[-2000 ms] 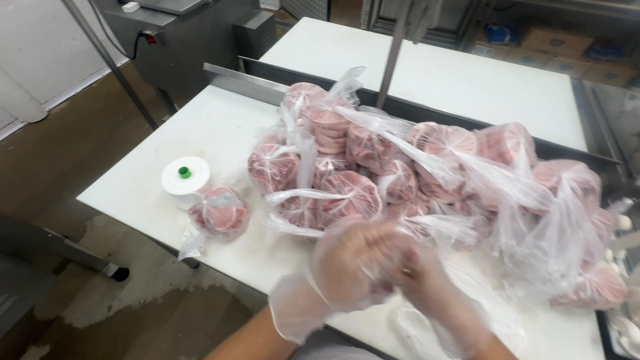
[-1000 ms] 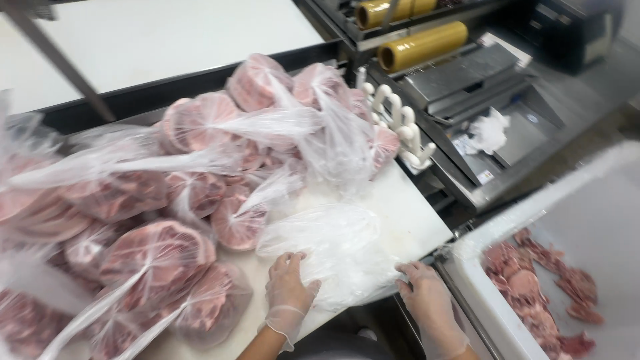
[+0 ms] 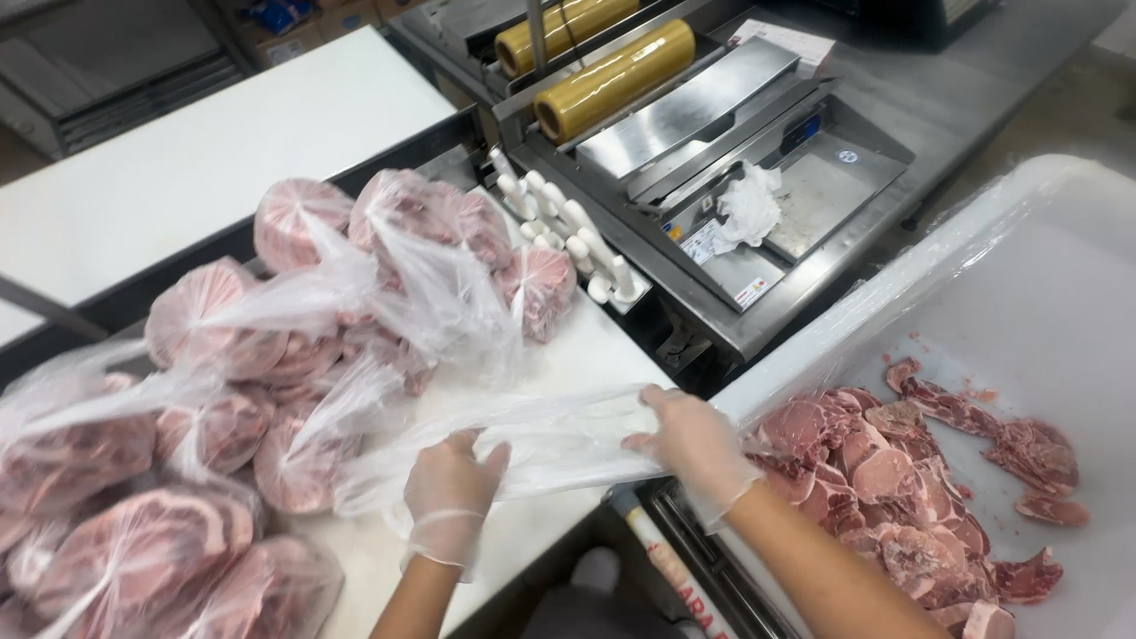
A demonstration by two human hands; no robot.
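Observation:
A clear plastic bag (image 3: 559, 435) stretches flat between my gloved hands over the near corner of the white table. My left hand (image 3: 457, 488) pinches its left part, fingers bent over the film. At the bag's right end, my right hand (image 3: 692, 439) grips the edge between thumb and fingers. Tied clear bags of sliced raw meat (image 3: 133, 550) crowd the table to the left and behind. On my right, loose slices of raw meat (image 3: 896, 488) lie inside a large white plastic tub (image 3: 1021, 302), its rim beside my right forearm.
Rolls of yellowish film (image 3: 617, 80) sit on a steel wrapping station (image 3: 701, 106), with crumpled white plastic (image 3: 750, 204) on its tray. White plastic hooks (image 3: 568, 226) line the table's far edge. A white board (image 3: 248, 133) lies beyond a dark rail.
The view has swung right since the first frame. My hands have taken hold of the clear bag, which lay on the table a second ago, and now stretch it out.

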